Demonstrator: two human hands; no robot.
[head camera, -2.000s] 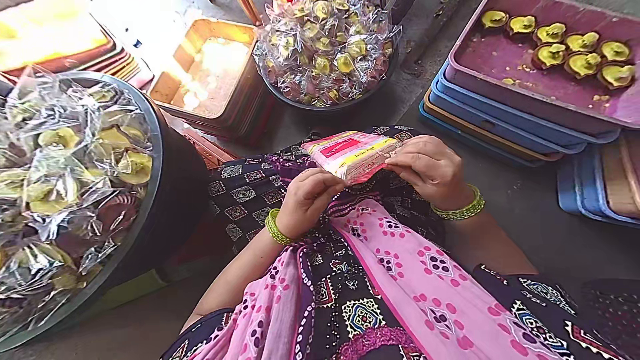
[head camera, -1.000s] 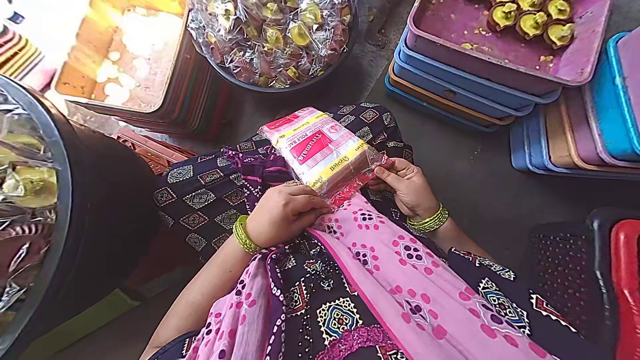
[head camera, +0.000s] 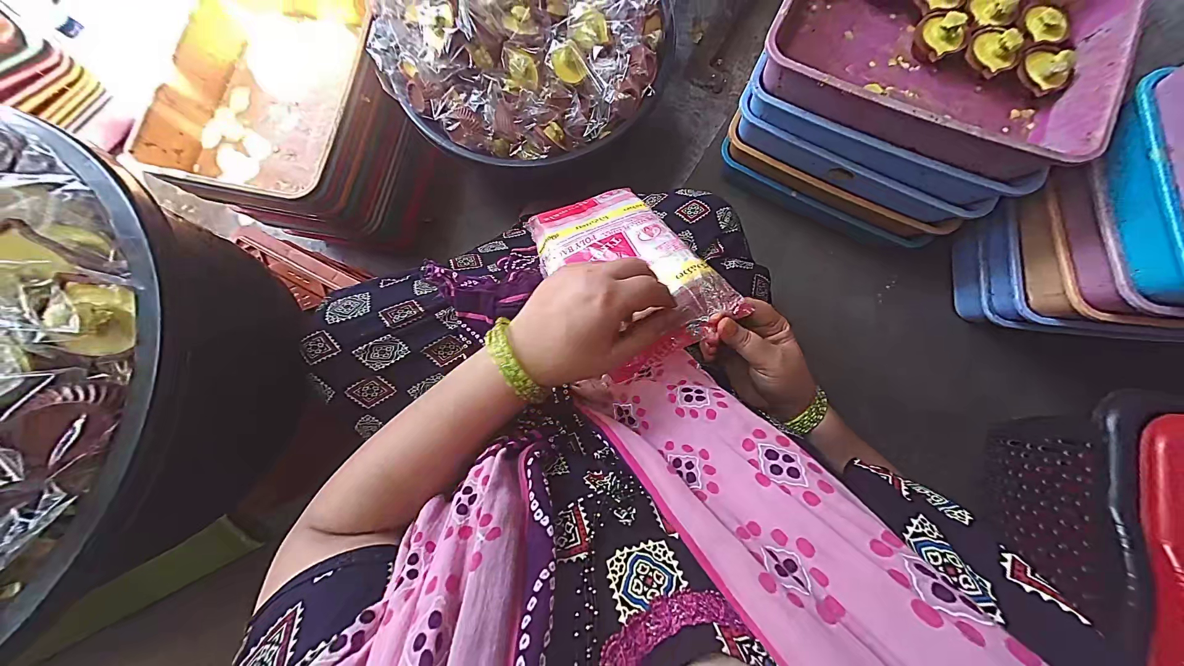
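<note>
A pink and yellow printed plastic packet (head camera: 606, 229) lies tilted over my lap, with its clear, crinkled end towards me. My right hand (head camera: 763, 356) pinches the right corner of that end between thumb and fingers. Across the packet's near part reaches my left hand (head camera: 597, 319), its fingers bent down on the wrapper; the fingertips are partly hidden. Whether the packet's end is torn cannot be told.
Black tubs of wrapped clay lamps stand at the left (head camera: 148, 305) and top centre (head camera: 527, 159). Stacked trays are at upper left (head camera: 324, 139) and right (head camera: 860, 176); the upper purple tray (head camera: 832, 55) holds several yellow-filled clay lamps. A red and black object (head camera: 1161, 518) is at lower right.
The packet has turned from nearly edge-on to showing its broad printed face. My left hand has moved from the near edge onto the packet. The view has shifted.
</note>
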